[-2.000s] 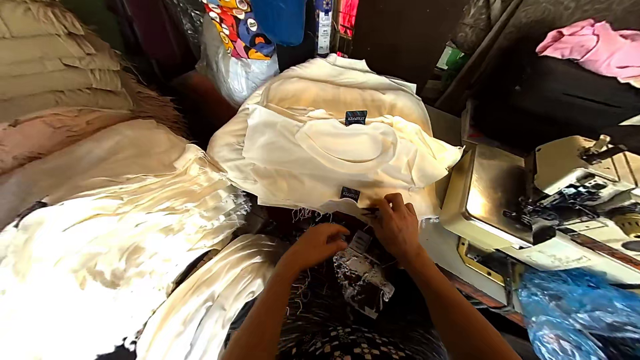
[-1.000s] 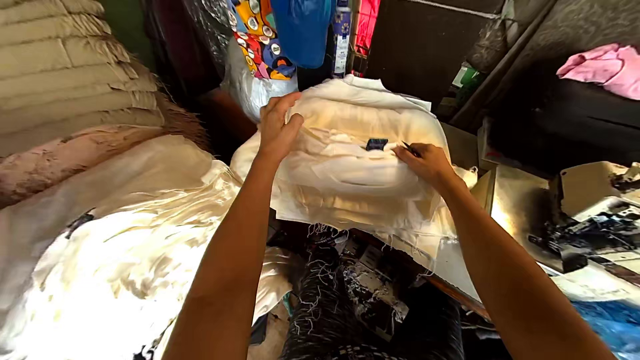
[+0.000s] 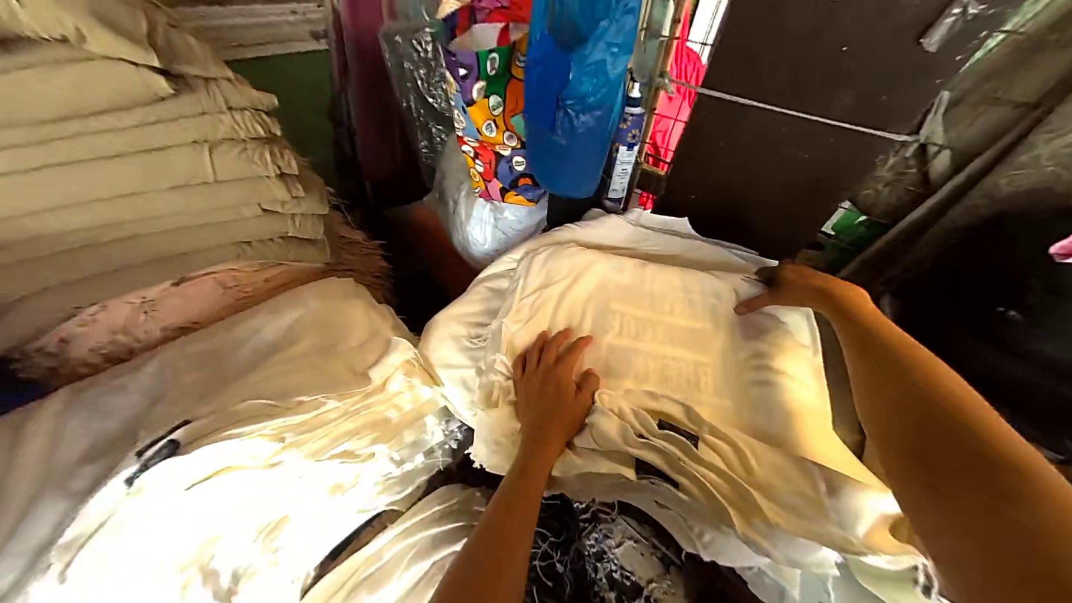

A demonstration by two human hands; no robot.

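A pile of cream fabric garments lies in front of me, the top one smooth at the back and bunched into folds along its near side. Flat on its left part rests my left hand, fingers a little apart. My right hand is at the far right corner of the pile, thumb on the cloth; a small dark thing shows at its fingertips, too unclear to name. Dark labels peek out between the near folds. Whether the right hand grips the cloth or the dark thing cannot be told.
Left of the pile spreads a heap of white fabric, with a dark object on it. Behind that rises a stack of folded beige cloth. A blue plastic bag, a colourful patterned bag and a spray can are at the back.
Both hands were at the garment's neck label at the near edge, then at the pile's far part. The left hand has since come nearer; the top cloth's near side is now bunched. The view has shifted.
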